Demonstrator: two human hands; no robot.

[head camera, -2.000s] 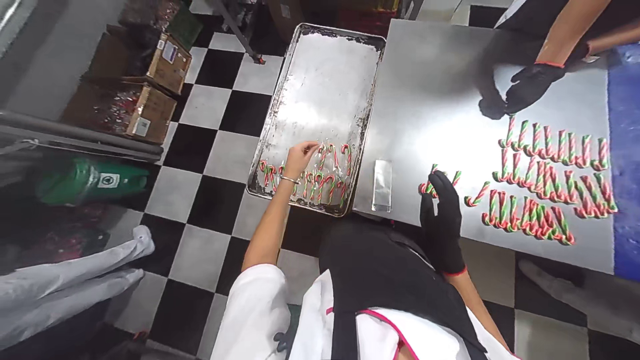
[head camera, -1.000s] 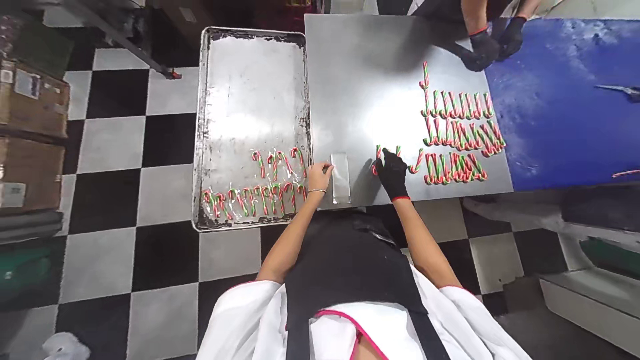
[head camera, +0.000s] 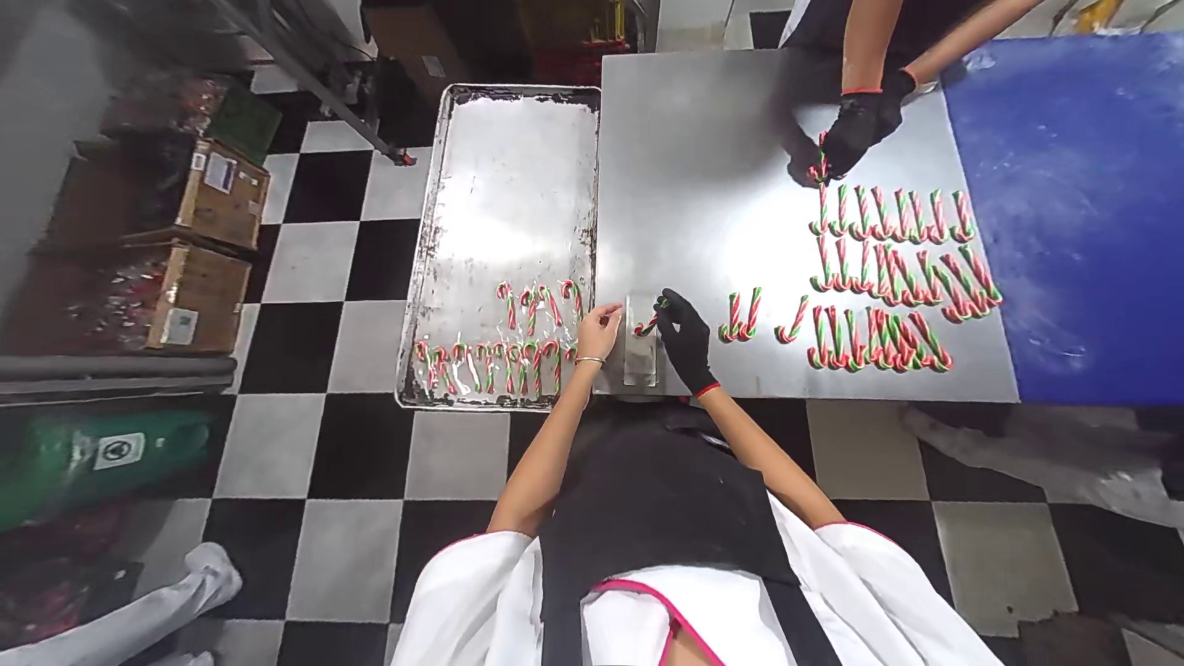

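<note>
My right hand [head camera: 684,339], in a black glove, holds a red, white and green candy cane [head camera: 647,326] over a stack of clear plastic bags [head camera: 640,363] at the steel table's near left edge. My bare left hand [head camera: 598,333] is just left of the bags, thumb and fingertips together; whether it pinches a bag edge cannot be told. Wrapped candy canes [head camera: 511,367] lie in rows on the near part of a metal baking tray [head camera: 428,231]. A few loose canes [head camera: 740,316] lie right of my glove, with rows of bare canes [head camera: 879,339] farther right.
A co-worker's black-gloved hands [head camera: 856,134] hold a cane at the back of the steel table [head camera: 684,139]. A blue surface [head camera: 1082,213] adjoins it on the right. Cardboard boxes [head camera: 217,296] and a green container [head camera: 111,458] stand on the left; a person's leg shows lower left.
My right hand has moved left from the loose canes to the bags, now with a cane in it. My left hand was among the tray's canes two seconds ago. The co-worker's hands now hold a cane.
</note>
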